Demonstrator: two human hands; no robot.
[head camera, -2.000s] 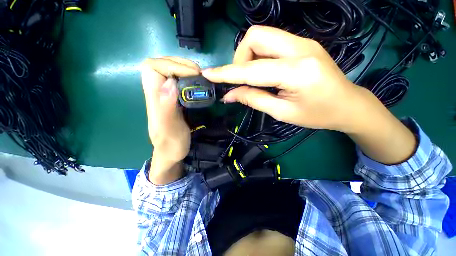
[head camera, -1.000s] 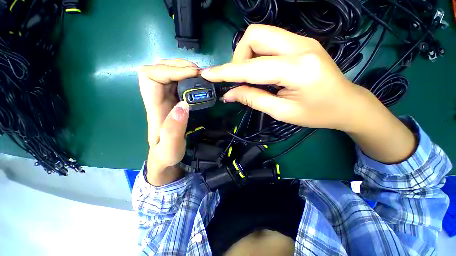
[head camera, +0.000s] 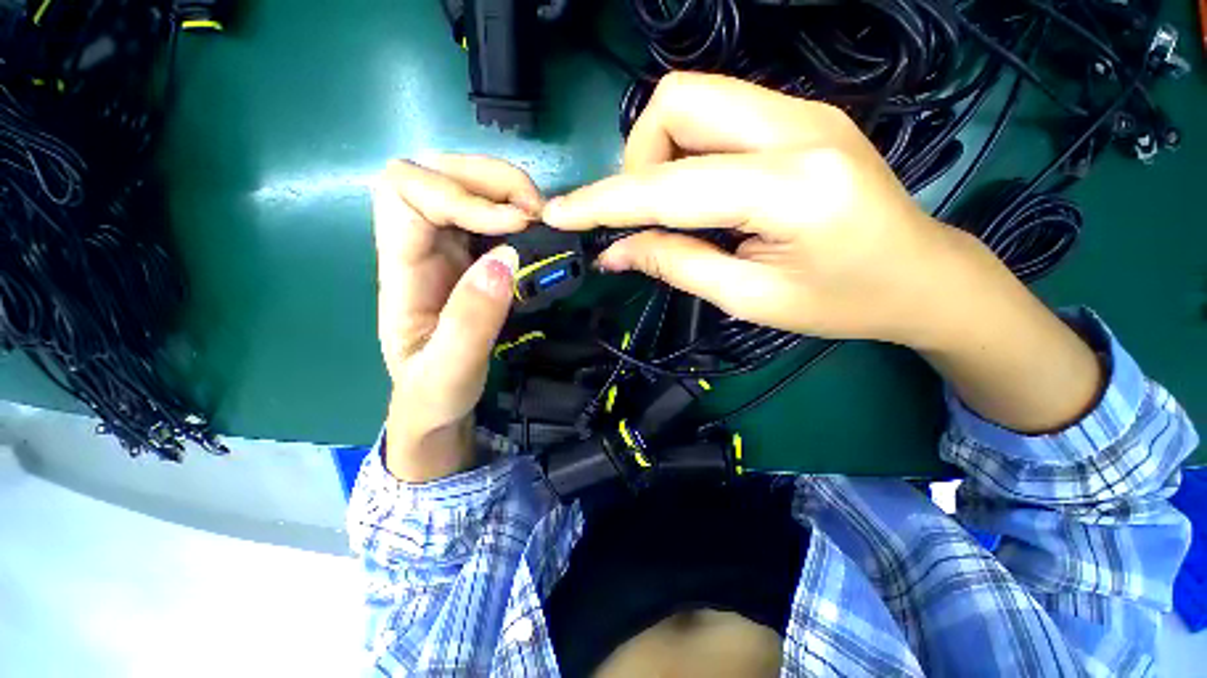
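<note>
A black connector housing (head camera: 540, 252) is held up over the green bench, its mouth facing me. A yellow sealing ring and a blue contact insert (head camera: 552, 278) show in the mouth. My left hand (head camera: 457, 272) grips the housing from the left, thumb on the mouth's left edge and fingers along the top. My right hand (head camera: 781, 212) is on the right, with its index fingertip at the housing's top and its thumb close to the right side. Black cable shows between its thumb and index finger; whether the hand grips it is hidden.
Several black connectors with yellow rings (head camera: 596, 457) lie at the bench's front edge. Another connector housing (head camera: 500, 66) lies at the back. Black cable coils (head camera: 847, 53) are piled behind my right hand. A dense cable pile (head camera: 66, 265) is at left. Silvery plugs (head camera: 1145, 133) lie at far right.
The housing has tilted, and its mouth has turned down and shifted slightly right. My left thumb has come from behind onto the mouth's edge. My right hand has hardly moved.
</note>
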